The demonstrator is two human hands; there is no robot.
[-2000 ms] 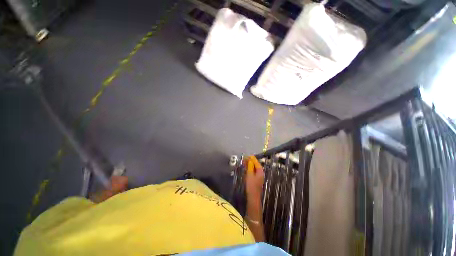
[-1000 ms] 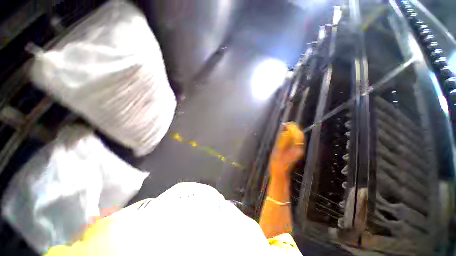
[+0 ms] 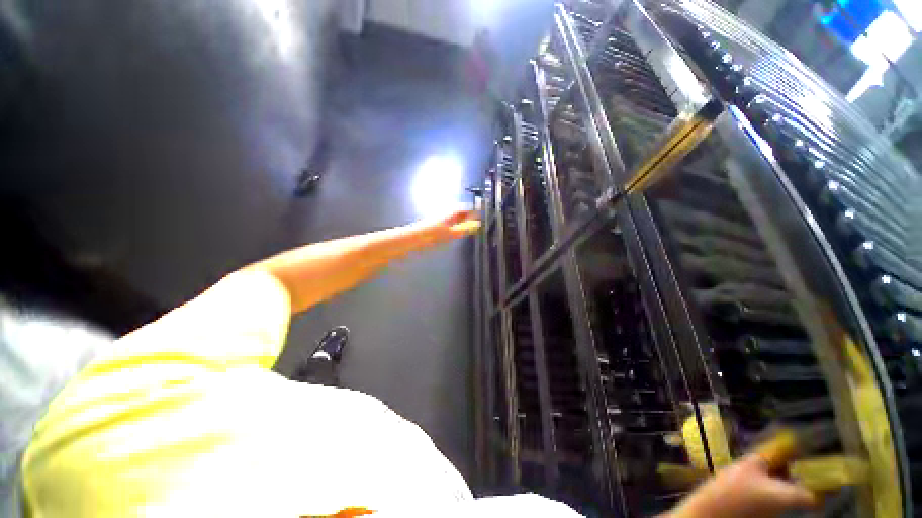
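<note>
A large shiny metal rack (image 3: 609, 194) with several long tiers fills the right side. Dark narrow pieces (image 3: 753, 316) lie in close rows between its bars. My left hand (image 3: 463, 221) is at the rack's near side edge, arm stretched out; it is small and its fingers cannot be made out clearly, so its grip is unclear. My right hand (image 3: 760, 486) is low at the right over the rack's near tiers, blurred, with fingers apart and yellow-orange covers on the fingertips. No piece shows in it. Wide yellow patches (image 3: 878, 435) on the metal look like reflections of my shirt.
Dark-grey floor (image 3: 399, 364) runs along the rack's left side. A dark shoe (image 3: 334, 342) shows beside my yellow shirt. A small dark object (image 3: 307, 182) lies farther up the floor. A blurred whitish shape (image 3: 40, 369) is at the left edge.
The view has swung round, and the two white sacks are no longer clearly in view. The rack fills more of the picture. My left arm now reaches to it; my right hand is lower right.
</note>
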